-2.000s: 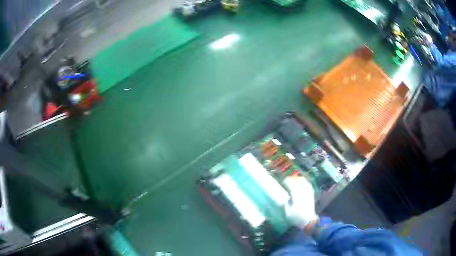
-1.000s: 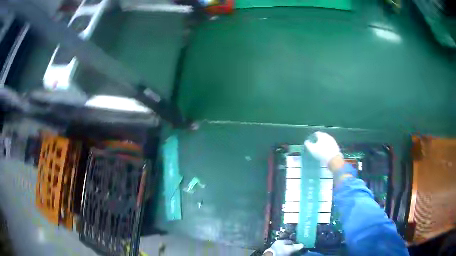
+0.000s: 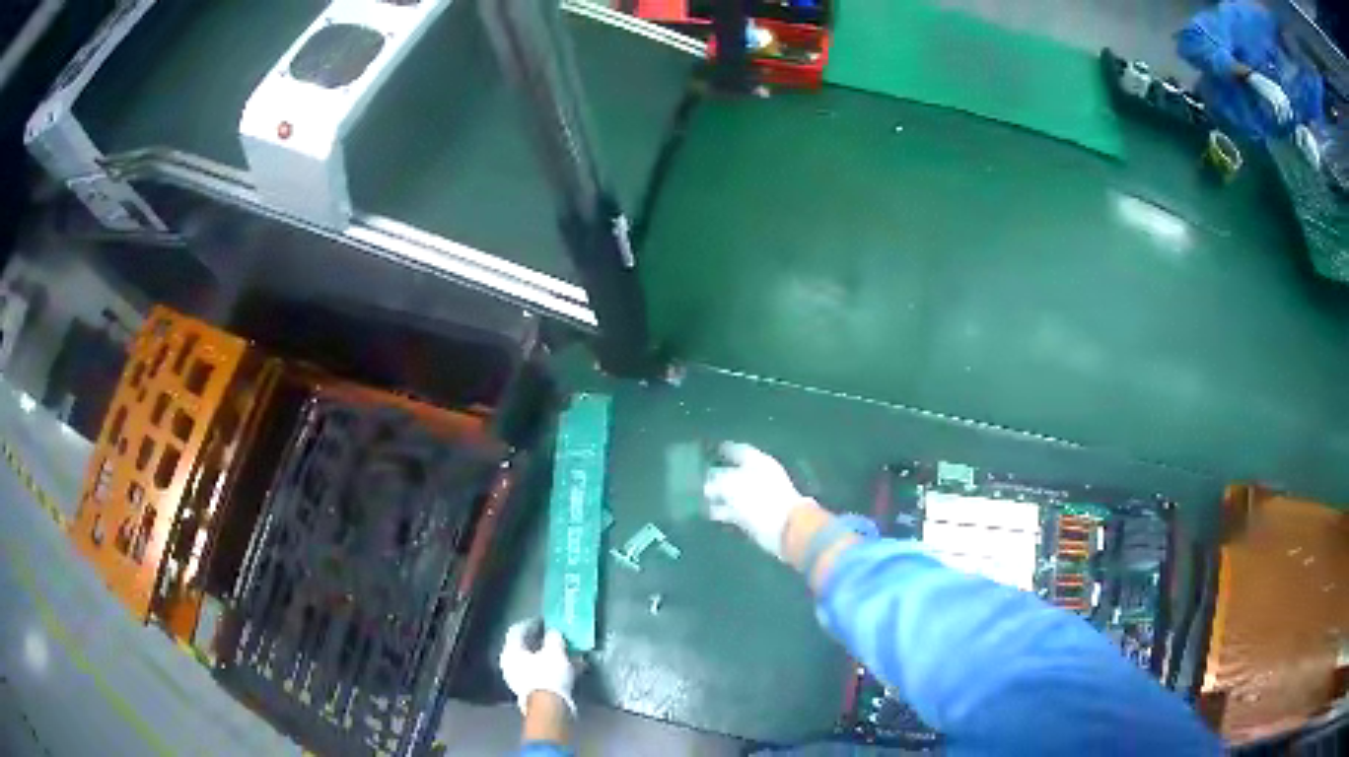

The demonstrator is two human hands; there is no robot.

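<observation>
My left hand (image 3: 536, 666), in a thin white glove, is closed at the near end of a long green strip (image 3: 579, 510) with faint lettering. The strip lies along the left edge of the green bench. My right hand (image 3: 758, 498), also white-gloved, is right of the strip, with a small blurred green piece (image 3: 687, 478) at its fingertips. Small light-green pieces (image 3: 645, 546) lie between the hands. A circuit board (image 3: 1076, 555) with white blocks (image 3: 982, 538) sits in a dark carrier at right, partly hidden by my right sleeve.
An orange ridged tray (image 3: 1275, 606) is at far right. A black crate at lower left holds orange (image 3: 160, 444) and dark pallets (image 3: 348, 555). A dark post (image 3: 592, 237) and white blower (image 3: 333, 89) stand upper left. A red tool box (image 3: 784, 56) and another person's blue sleeve (image 3: 1228, 37) are at top.
Both hands have moved left from the board. The green strip that lay over the white blocks is gone from there, and my left hand is now at a strip by the bench's left edge.
</observation>
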